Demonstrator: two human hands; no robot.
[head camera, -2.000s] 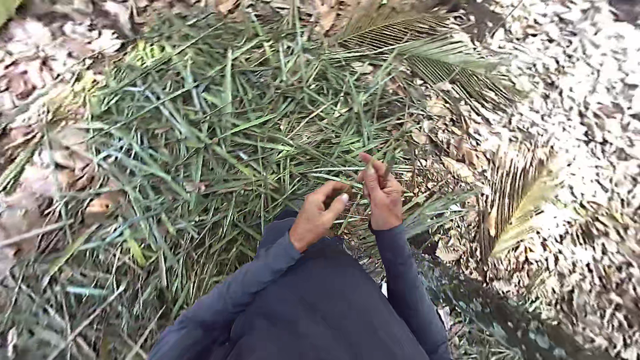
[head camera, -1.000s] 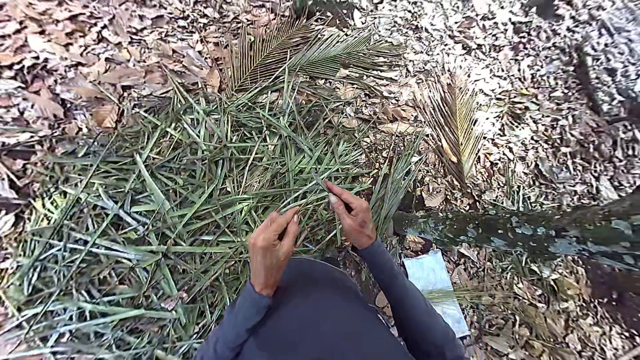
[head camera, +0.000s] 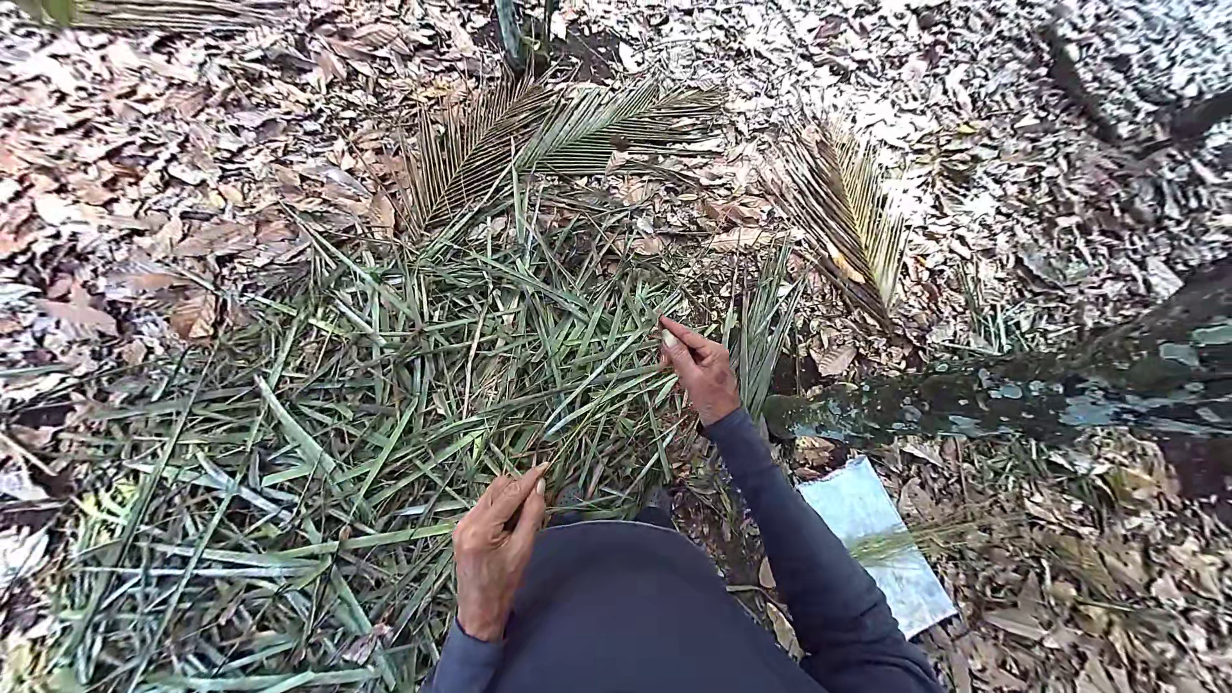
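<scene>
Low over the near edge of a heap of cut green leaf strips (head camera: 385, 433) is my left hand (head camera: 496, 549), its thumb and forefinger pinched together. My right hand (head camera: 705, 373) is farther forward and to the right, above the heap's right part, also with thumb and forefinger together. The fingertips of the two hands are well apart. Any thin strand in either pinch is too fine to make out against the leaves. Dark long sleeves cover both forearms.
Palm fronds (head camera: 616, 130) lie beyond the heap, and a drier frond (head camera: 857, 217) lies to their right. A lichen-spotted trunk (head camera: 1011, 395) extends in from the right. Beside my right forearm is a pale flat sheet (head camera: 881, 549) with thin green strands across it. Dry leaves cover the ground around.
My hands, close together in the earlier frames, have moved apart, the right one farther forward from the left. The view has shifted, bringing the sheet and more of the trunk into sight.
</scene>
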